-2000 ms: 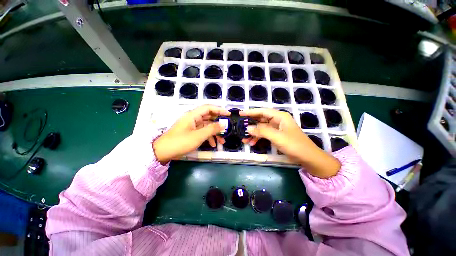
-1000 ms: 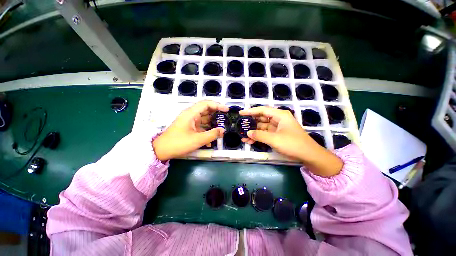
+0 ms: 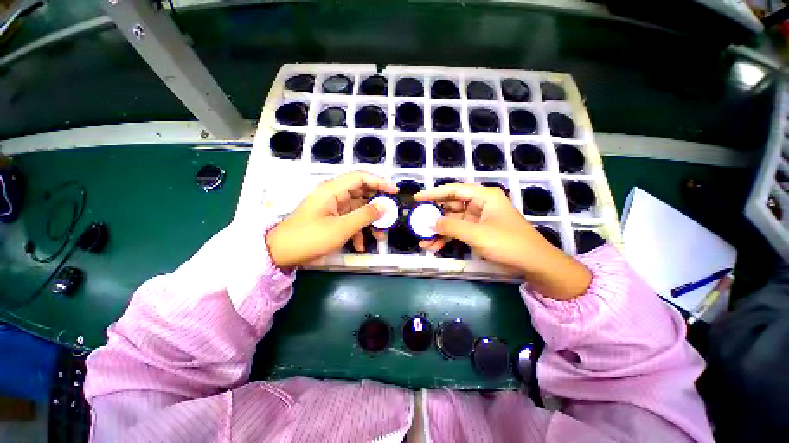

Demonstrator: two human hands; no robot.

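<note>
My left hand point(image 3: 327, 223) grips a round black unit point(image 3: 383, 213) between thumb and fingers, its face shining white. My right hand point(image 3: 486, 227) grips another round unit point(image 3: 425, 221), also with a white shining face. The two units are side by side above the front part of the white tray point(image 3: 262, 177). The tray has a grid of pockets, most with black units in them; pockets at its left front look white. My hands hide part of the front rows.
A row of several black discs point(image 3: 454, 338) lies between my forearms. A lone disc point(image 3: 209, 177) and a cable point(image 3: 80, 212) lie left. White paper point(image 3: 673, 247) with a blue pen point(image 3: 701, 282) lies right. A metal post point(image 3: 177, 65) stands behind; another tray point(image 3: 765, 186) is at the right edge.
The faces of both held units showed pale print a second ago and now shine white. Both hands remain in nearly the same place.
</note>
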